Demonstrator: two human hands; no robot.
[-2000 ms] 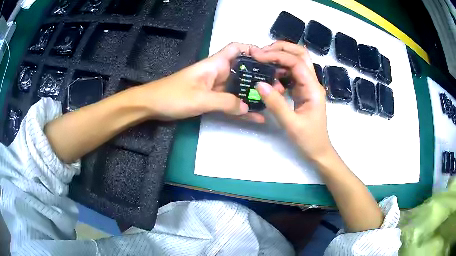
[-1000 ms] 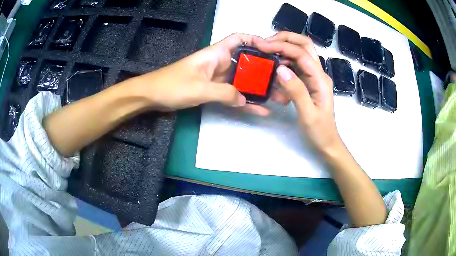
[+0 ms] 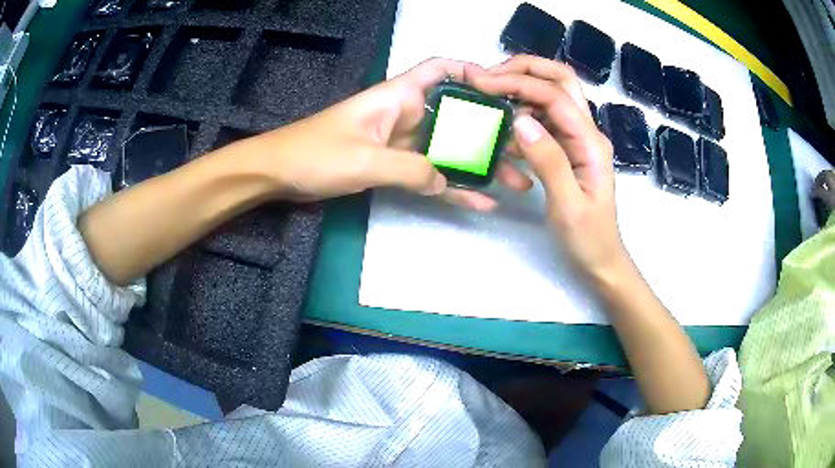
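Note:
A black rounded-square watch head point(image 3: 468, 136) is held above the white foam sheet point(image 3: 476, 265). Its screen is lit pale white-green with a bright green border. My left hand point(image 3: 380, 146) grips its left side, thumb at the lower left edge. My right hand point(image 3: 568, 146) holds its upper and right edge, with the thumb raised beside the screen. Several dark watch heads point(image 3: 625, 137) lie in two rows on the sheet, partly hidden by my right hand.
A black foam tray point(image 3: 298, 183) lies at the left under my left forearm, with film-wrapped watches point(image 3: 125, 57) in some pockets. A yellow rail point(image 3: 723, 46) runs along the upper right. A person's yellow-green sleeve point(image 3: 792, 347) is at the right edge.
The watch screen went from a list with a green button, to full red, to pale white-green. My right thumb has moved off the screen. The yellow-green sleeve shifted.

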